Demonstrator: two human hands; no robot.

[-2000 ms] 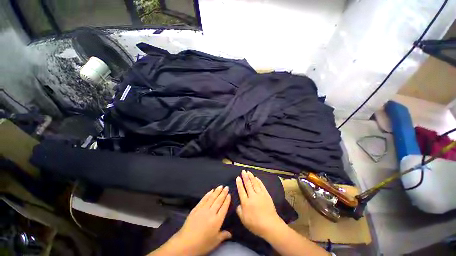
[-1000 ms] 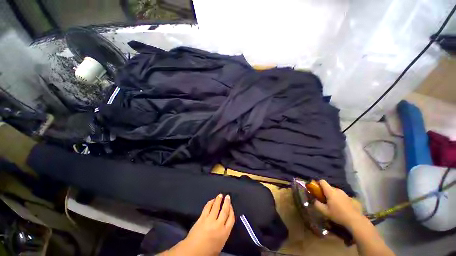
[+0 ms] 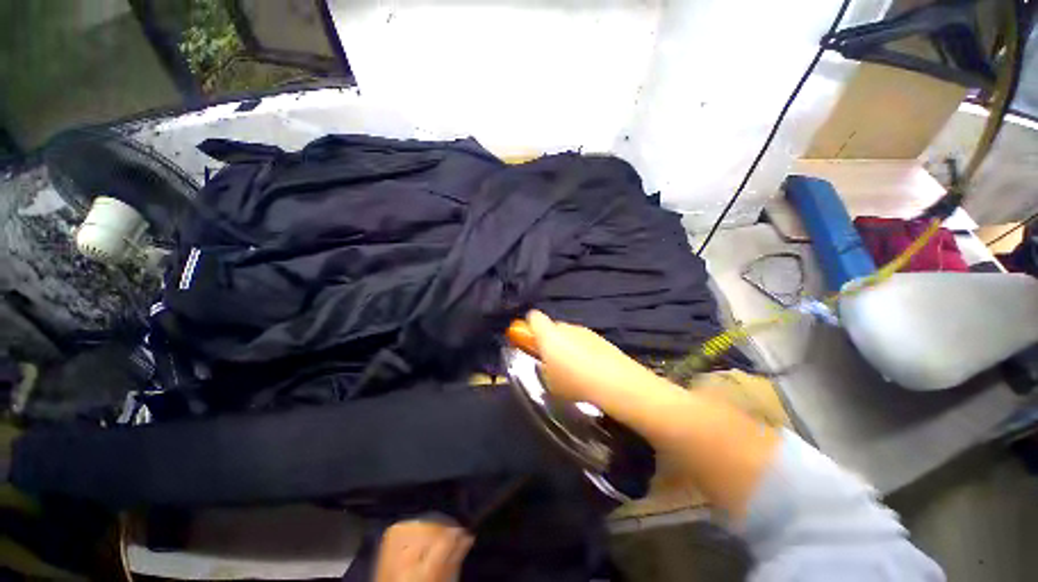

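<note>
My right hand is closed on the orange-brown handle of the shiny metal iron, over the right end of the narrow black board. Whether the soleplate touches the cloth cannot be told. My left hand is blurred at the bottom edge of the board, on the dark cloth that hangs at the board's front. Its fingers are curled and partly hidden, and its grip on the cloth is unclear.
A large dark garment pile lies behind the board. A fan stands back left. The tan pad is at right. The grey bench holds a blue block, white padded form, wire triangle and dark red cloth. A yellow cord runs to the iron.
My right hand has taken hold of the iron and brought it left from the tan pad over the board's end. My left hand has moved down to the board's front edge. The view has shifted right.
</note>
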